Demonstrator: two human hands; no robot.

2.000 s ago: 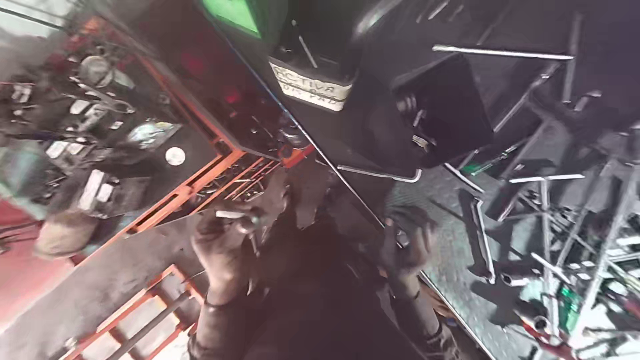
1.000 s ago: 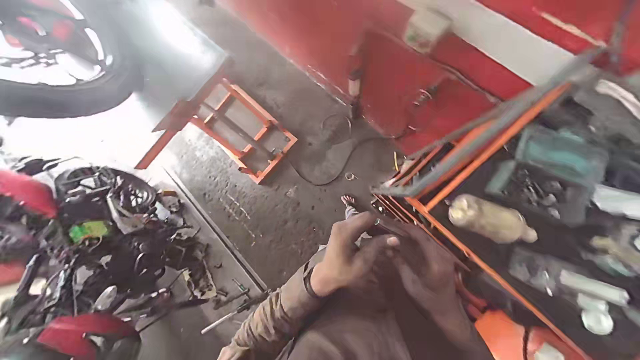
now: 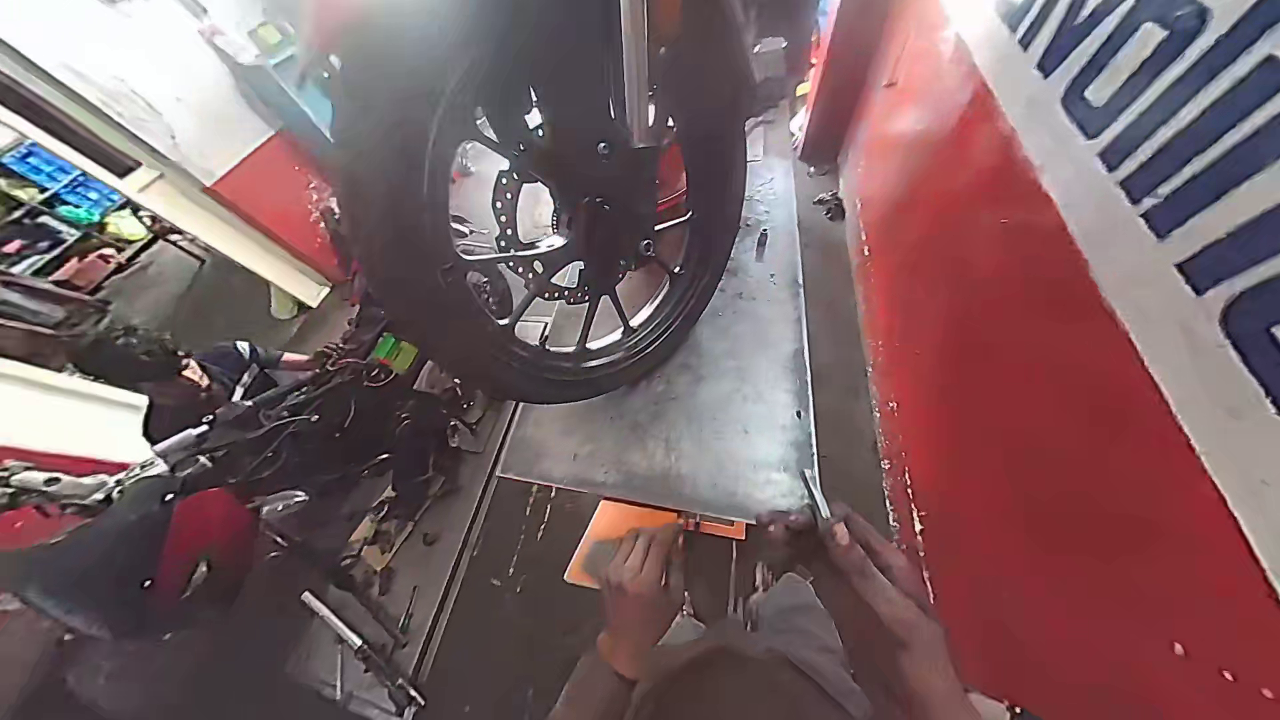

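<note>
My right hand (image 3: 860, 560) holds a slim metal tool (image 3: 817, 495), its bright end pointing up beside the corner of the metal lift platform (image 3: 680, 450). My left hand (image 3: 640, 575) is in front of the platform's near edge, over an orange metal plate (image 3: 610, 535); its fingers are curled, and whether anything is in them cannot be told. A motorcycle wheel (image 3: 570, 370) with a black tyre, dark spokes and a brake disc (image 3: 507, 215) stands on the platform, beyond both hands.
A red wall (image 3: 1000, 400) with a painted pale band runs along the right. At left, a person (image 3: 215, 375) is beside a partly stripped motorcycle (image 3: 210, 540). A metal tube (image 3: 335, 620) lies at lower left. Shelves (image 3: 70, 200) stand at the far left.
The view has swung from the workbench, past the orange-framed rack, to the motorcycle wheel on the platform. My hands, close together one second ago, are now apart.
</note>
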